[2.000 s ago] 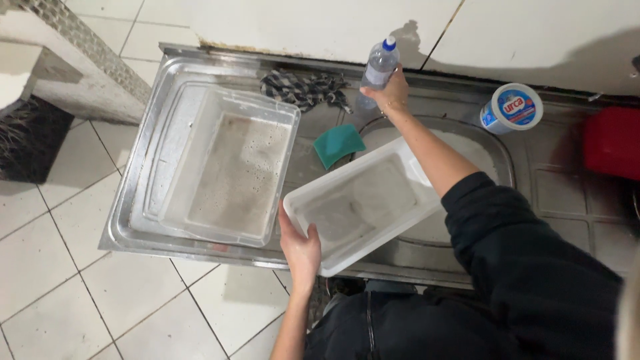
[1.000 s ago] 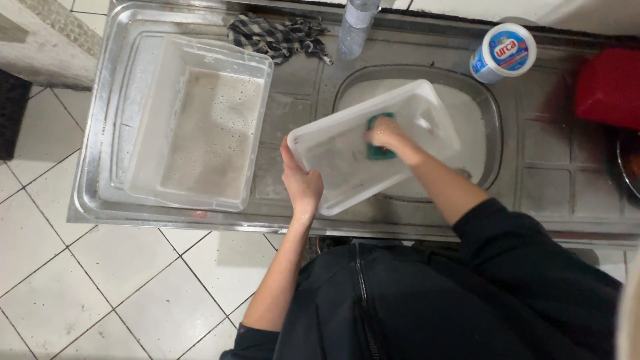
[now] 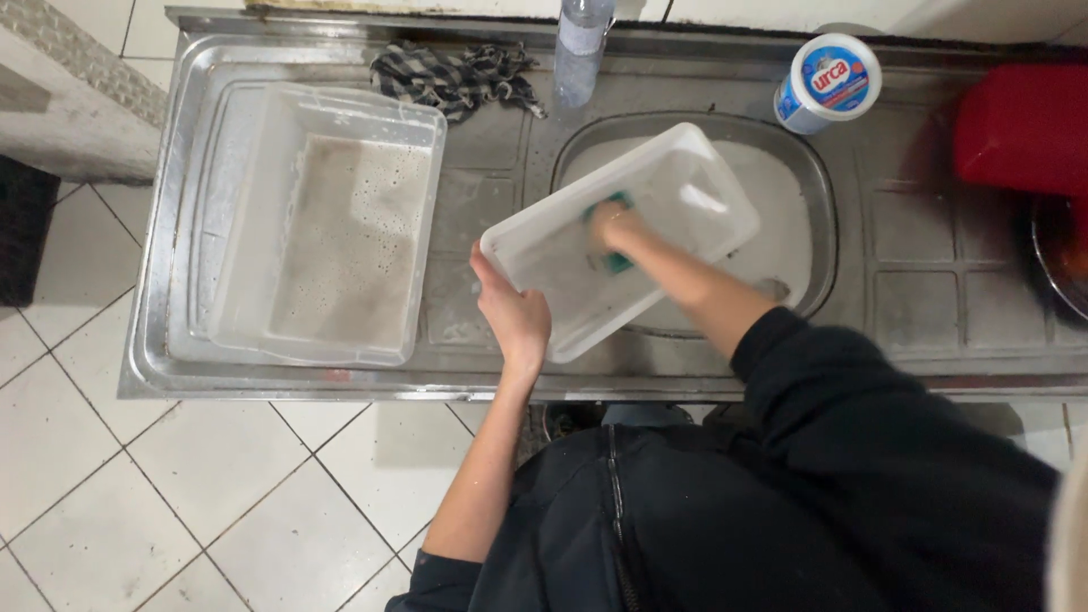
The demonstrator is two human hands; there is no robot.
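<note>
A white rectangular plastic tub [image 3: 561, 289] lies tilted over the near left part of the sink basin [image 3: 829, 221]. My left hand [image 3: 516, 319] grips its left end, with the thumb along the near side. Inside the tub, my right hand [image 3: 616, 228] presses a green sponge [image 3: 620, 262] against the bottom; the hand is blurred and covers part of the sponge. The basin behind holds cloudy whitish water. Left of my hands, a larger translucent plastic bin [image 3: 431, 170] contains greyish, foamy water.
Along the back of the steel sink top [image 3: 484, 178] are a checkered cloth [image 3: 450, 76], a clear plastic bottle [image 3: 580, 59] and a white tub with a blue label [image 3: 807, 106]. A red object [image 3: 1024, 127] and part of a round pan [image 3: 1062, 246] are at the right.
Two seconds ago my right hand held the bottle and the sponge lay on the sink top. The bottle was let go at the back, and my right hand took the sponge into the white tub.
</note>
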